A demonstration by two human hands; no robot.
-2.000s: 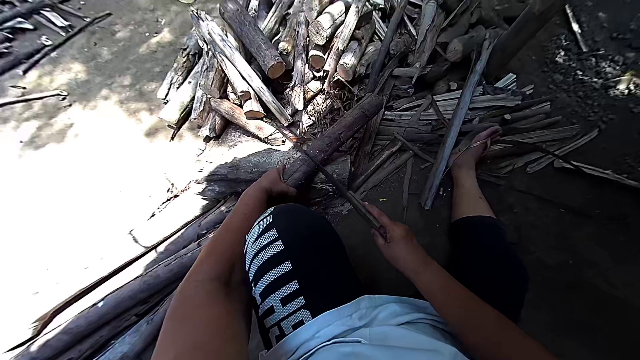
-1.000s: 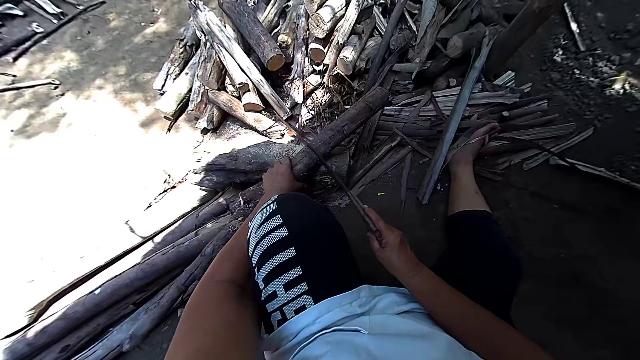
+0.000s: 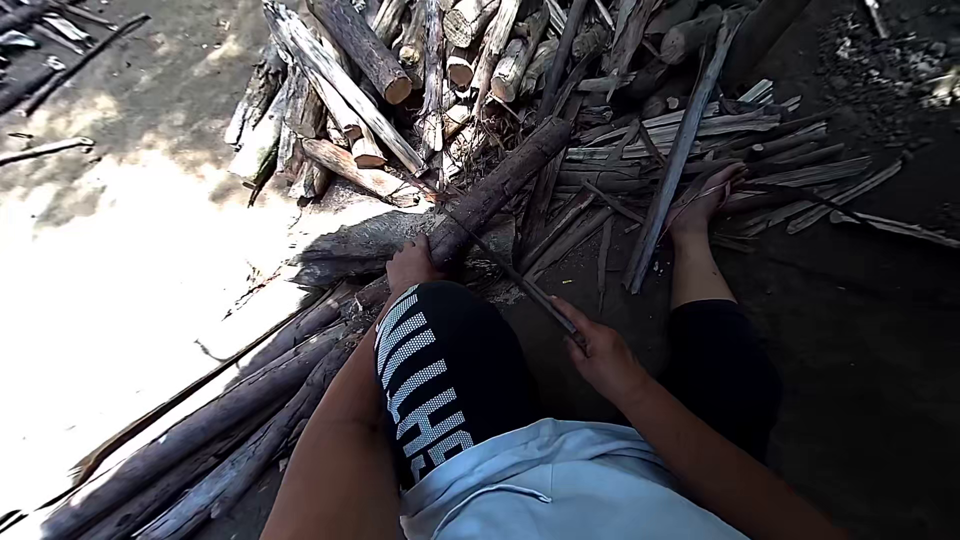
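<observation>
A thick, bark-covered log (image 3: 501, 187) slants across a weathered grey piece of wood (image 3: 352, 241). At its lower end my left hand (image 3: 414, 264) presses on it, beside my knee. In my right hand (image 3: 606, 355) is one end of a long thin tool (image 3: 521, 282), perhaps a saw or a blade; it is too dark to tell which. The tool runs up and to the left across the log, and its far end lies near the short cut logs. My right fingers are closed around its near end.
Cut firewood (image 3: 457, 67) is heaped beyond the log. Split sticks (image 3: 637, 161) lie at the right, with a long grey slat (image 3: 686, 150) near my bare foot (image 3: 706, 196). Long poles (image 3: 202, 442) lie at the lower left, beside sunlit ground.
My right hand and the thin tool shift slightly between frames. The left hand stays at the lower end of the log, which rests in much the same place.
</observation>
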